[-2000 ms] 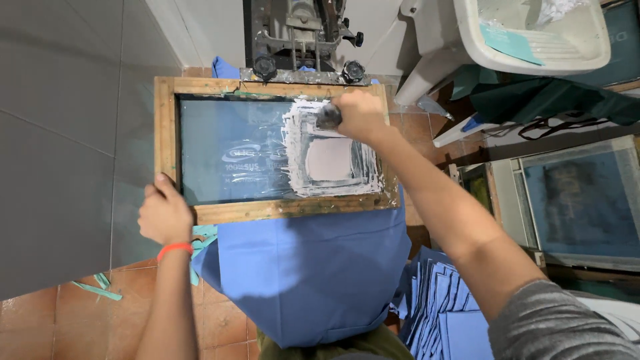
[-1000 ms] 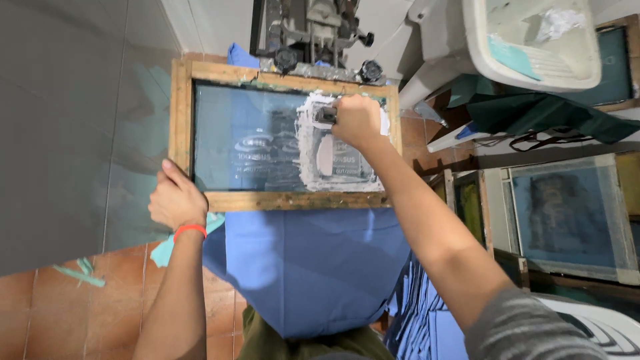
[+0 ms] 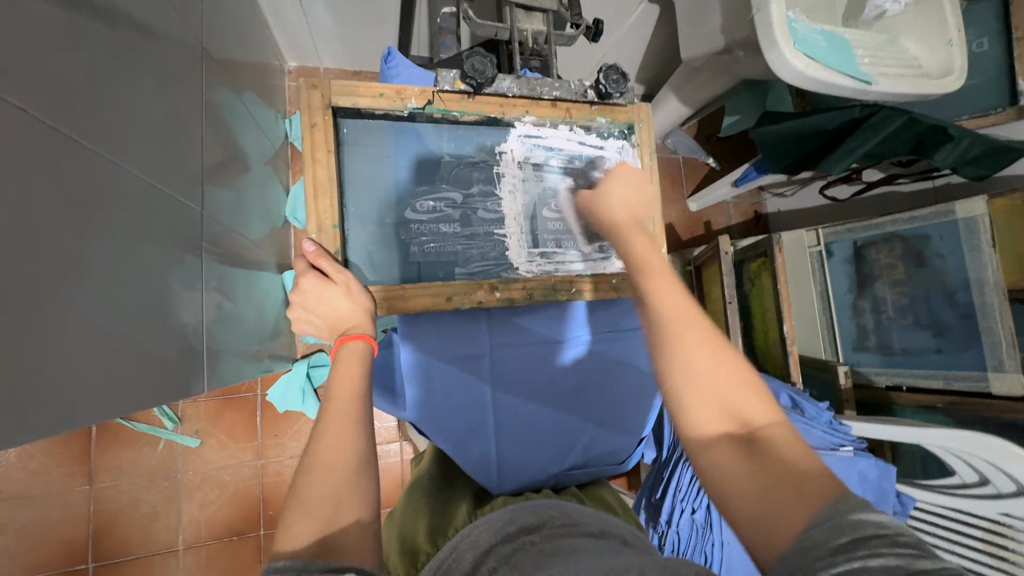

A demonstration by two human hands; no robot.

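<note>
A wooden-framed printing screen [image 3: 480, 298] lies over blue fabric [image 3: 520, 384], held at its top edge by a metal clamp [image 3: 536, 84] with black knobs. My left hand [image 3: 330, 296] grips the frame's lower left corner. In my right hand [image 3: 620, 200] is a squeegee [image 3: 584, 200], tilted on the mesh inside a rough square border of white ink [image 3: 516, 232]. Printed lettering shows through the mesh within that border and to its left. The fingers of my right hand partly hide the tool.
Folded blue fabric pieces [image 3: 692, 488] are stacked on a white plastic chair [image 3: 960, 472] at lower right. More framed screens [image 3: 904, 296] lean at right. A white tub [image 3: 868, 84] stands at upper right; a grey panel [image 3: 104, 200] borders the left.
My right hand and the squeegee have moved lower on the mesh. The white ink that covered much of the square's middle is now mostly at its border. My left hand stays on the frame.
</note>
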